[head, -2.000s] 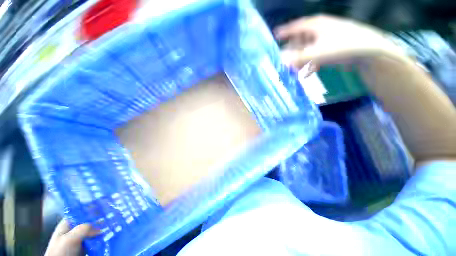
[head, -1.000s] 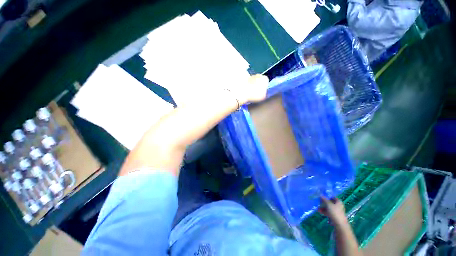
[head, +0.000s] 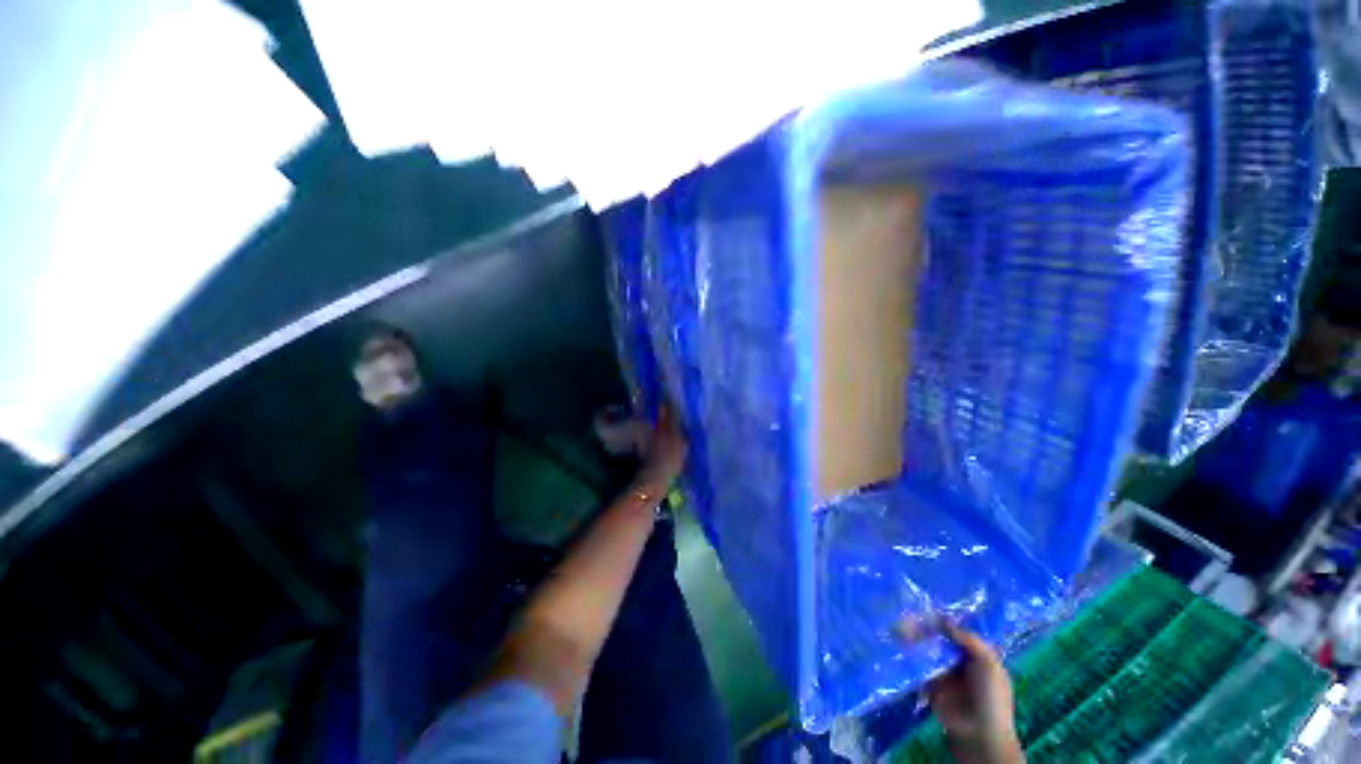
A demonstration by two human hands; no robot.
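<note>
A film-wrapped blue crate (head: 1008,329) is tilted in front of me, its opening facing me. A brown cardboard sheet (head: 866,343) lies against its bottom, and the crate holds nothing else that I can see. My left hand (head: 657,445) is against the outside of the crate's left side, its fingers partly hidden. My right hand (head: 967,684) grips the near rim at the lower right, with fingertips inside over the clear film.
White sheets (head: 597,75) lie on the dark green bench (head: 433,202), with more white sheets (head: 135,194) at left. Another film-wrapped blue crate (head: 1254,239) stands at right. A green crate (head: 1164,672) is at lower right. My legs are below the bench edge.
My left hand has moved from the crate's upper rim down to its outer left side. The crate appears larger and more upright. The view has shifted, and the plastic parts are out of it.
</note>
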